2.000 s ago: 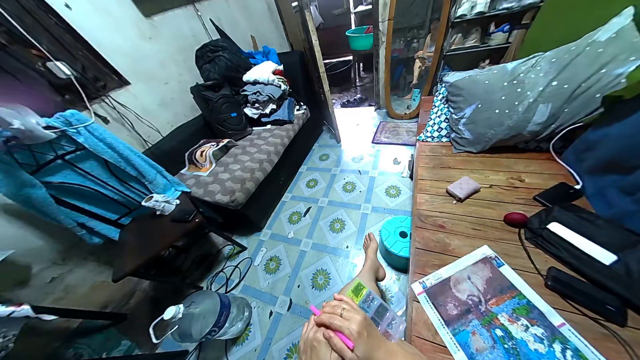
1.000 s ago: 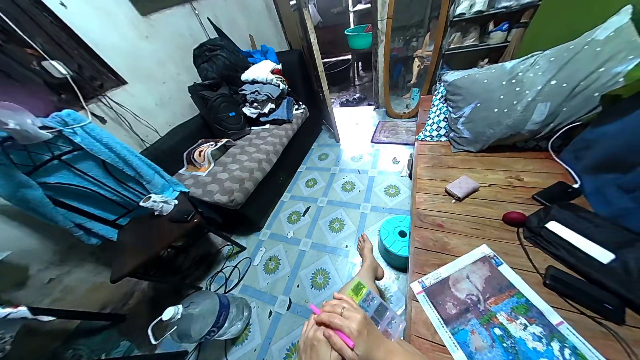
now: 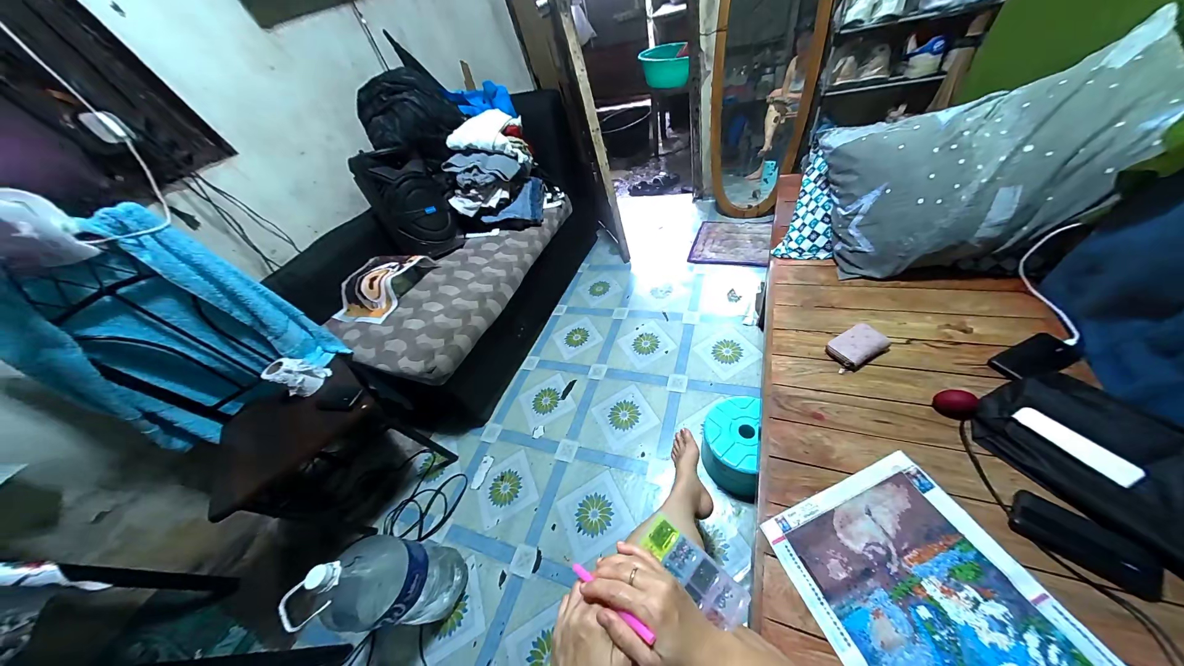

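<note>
My right hand, with a ring on one finger, lies over my left hand at the bottom middle. A pink pen-like tool is held in my right hand, slanting across above the left one. Most of my left hand is hidden under the right, and nothing shows in it. Just beyond the hands, a clear compartment case with a yellow-green part rests over my leg. To the right, a diamond painting canvas lies on the wooden platform.
The wooden platform holds a pink wallet, a phone, a black bag and a grey pillow. A teal stool stands beside my foot. A large water bottle lies left of my hands, near a dark chair.
</note>
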